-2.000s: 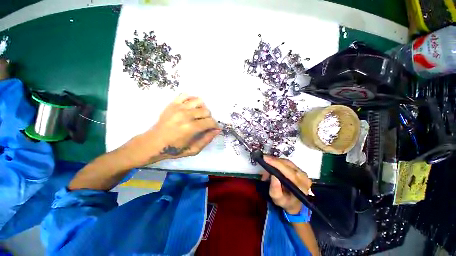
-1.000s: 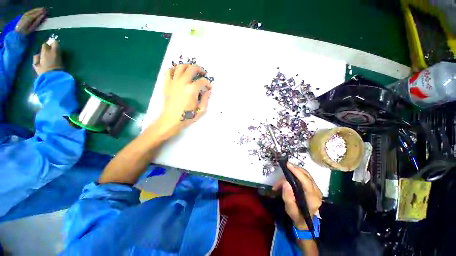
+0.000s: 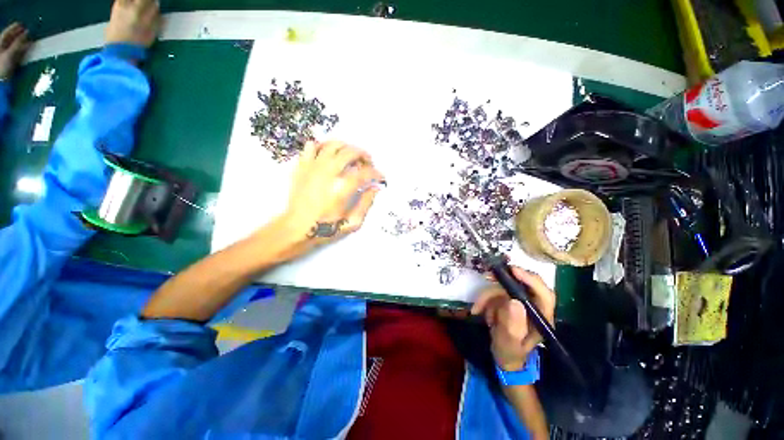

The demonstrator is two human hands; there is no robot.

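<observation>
My right hand (image 3: 518,320), with a blue wristband, holds the black soldering iron (image 3: 526,301). Its thin metal tip is over the purplish-silvery pile of small components (image 3: 481,206) on the white sheet (image 3: 391,94). My left hand (image 3: 333,191) is over the middle of the sheet, fingers bent together, with a tiny component (image 3: 375,184) at the fingertips. A greener, darker pile of components (image 3: 290,119) lies beyond my left hand. The solder wire spool (image 3: 125,201) stands left of the sheet, its thin wire reaching the sheet's edge.
A tan tape roll with white contents (image 3: 593,228), a black housing (image 3: 593,148), a plastic bottle (image 3: 731,101) and a yellow sponge (image 3: 702,308) are at the right. Another person's blue sleeve (image 3: 103,112) and hand reach along the far left.
My left hand has moved from the greener pile toward the middle of the sheet, uncovering that pile. The iron stays over the near part of the other pile. The other person's arm has moved farther forward.
</observation>
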